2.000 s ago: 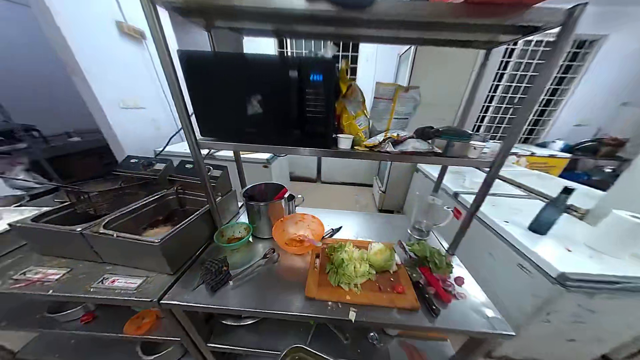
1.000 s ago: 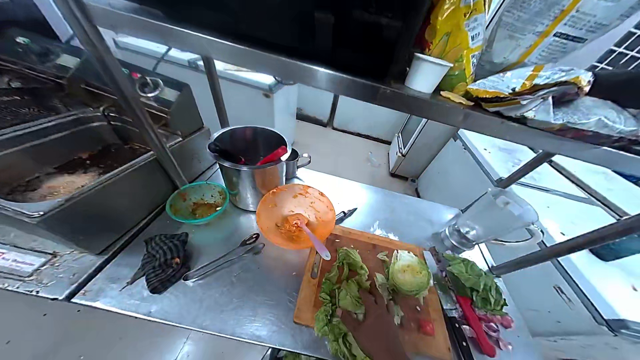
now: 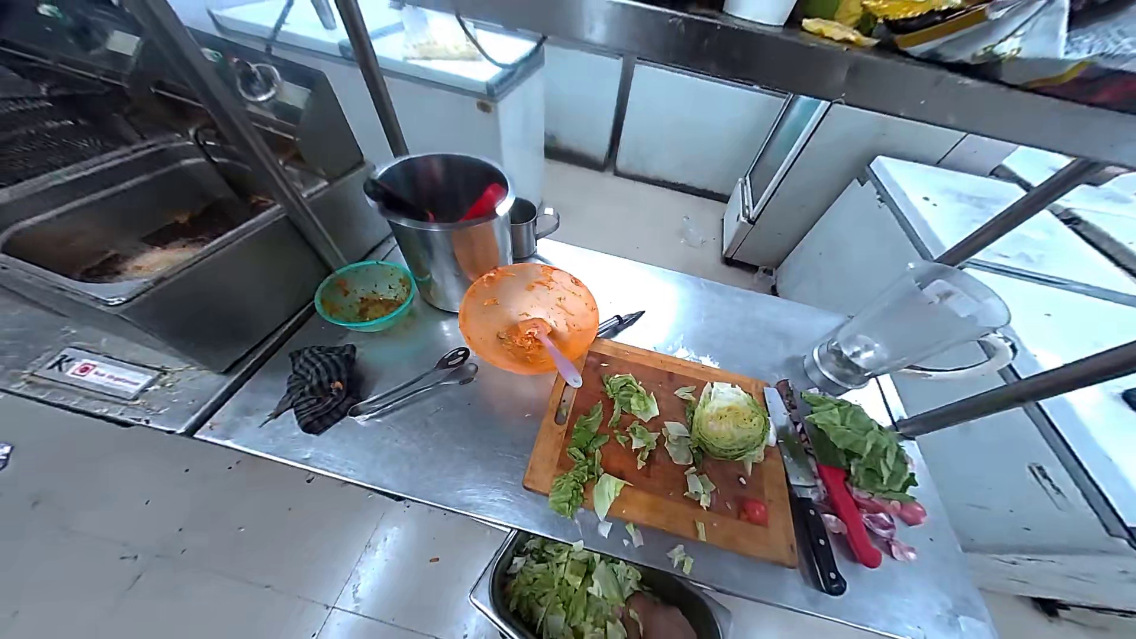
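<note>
At the bottom edge, my right hand (image 3: 658, 616) is partly in view, inside a metal pan (image 3: 706, 606) beside chopped lettuce (image 3: 568, 586); its fingers are mostly hidden. My left hand is out of view. Above the pan, a wooden cutting board (image 3: 657, 515) bears a cut lettuce head (image 3: 729, 422), loose lettuce pieces (image 3: 581, 457) and a small red tomato piece (image 3: 753, 511). A black-handled knife (image 3: 818, 546) and a red-handled knife (image 3: 849, 519) lie along the board's right side, near lettuce leaves (image 3: 859, 444) and peeled onion pieces (image 3: 879, 524).
Left of the board are an orange bowl (image 3: 568, 302) with a spoon, metal tongs (image 3: 413, 390), a dark checked cloth (image 3: 319, 386), a green bowl (image 3: 399, 311) and a steel pot (image 3: 444, 257). A blender jug (image 3: 914, 324) stands right. A steel shelf (image 3: 799, 75) and its posts cross above.
A hand was on the board with a heap of chopped lettuce one second ago; now few pieces lie there, and chopped lettuce is in the pan below. The view has moved closer and tilted down.
</note>
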